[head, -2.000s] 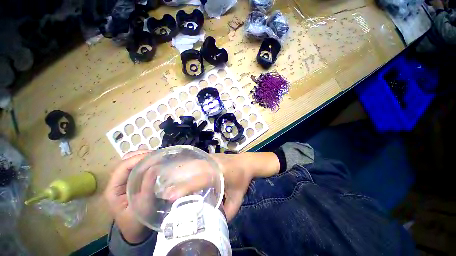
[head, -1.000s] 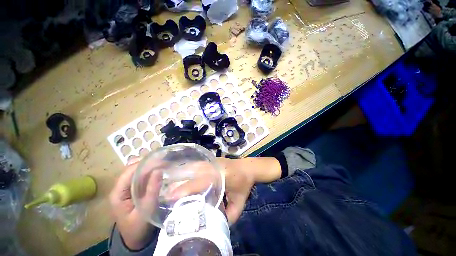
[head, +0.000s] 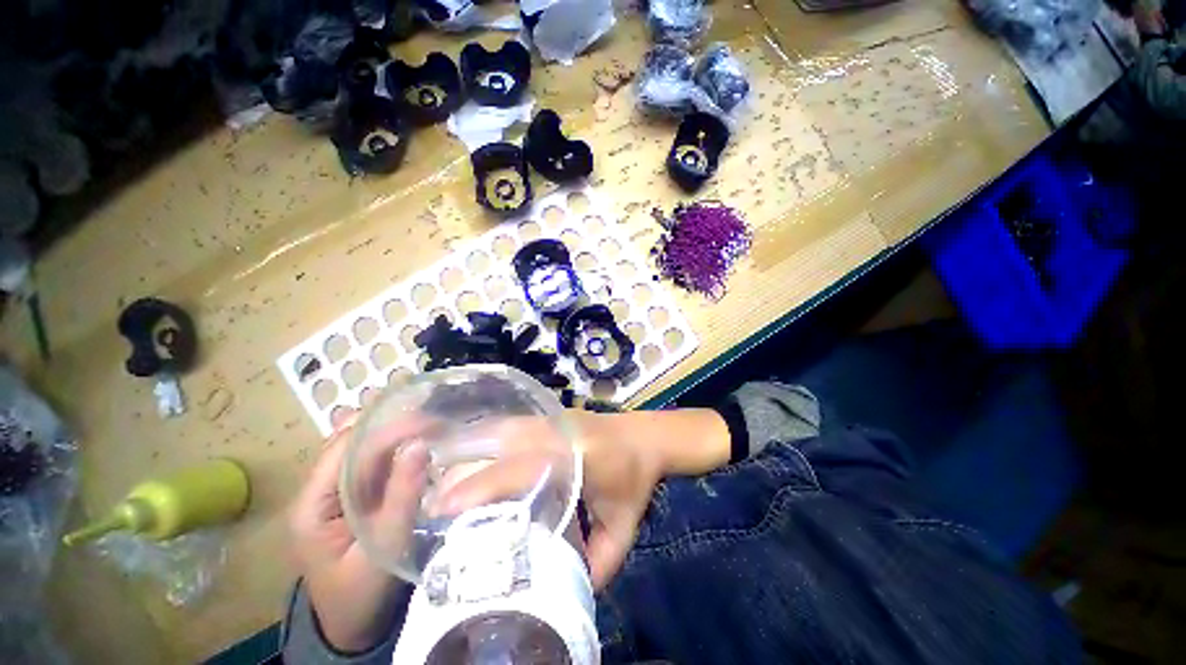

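My left hand (head: 333, 546) and my right hand (head: 622, 474) are close together at the bench's front edge. A clear round lens-like disc (head: 462, 470) above a white body (head: 501, 572) covers their fingers, which show blurred through it. Whether the fingers hold a part I cannot tell. Just beyond lies a white perforated tray (head: 412, 296) with a heap of small black parts (head: 479, 344) and two black housings, one upper (head: 546, 276) and one lower (head: 597, 346). A pile of tiny purple parts (head: 704, 247) lies right of the tray.
A yellow squeeze bottle (head: 195, 498) lies at left on crumpled film. A black housing (head: 158, 338) sits behind it. Several housings (head: 423, 88) and grey wrapped bundles (head: 692, 81) are at the back. A blue bin (head: 1034, 260) is below the bench's right edge. Another person's sleeve (head: 1161, 81) shows far right.
The fingers behind the clear disc have shifted slightly, and the left hand sits a little further right than before. The view has moved slightly. The bench items have not visibly moved.
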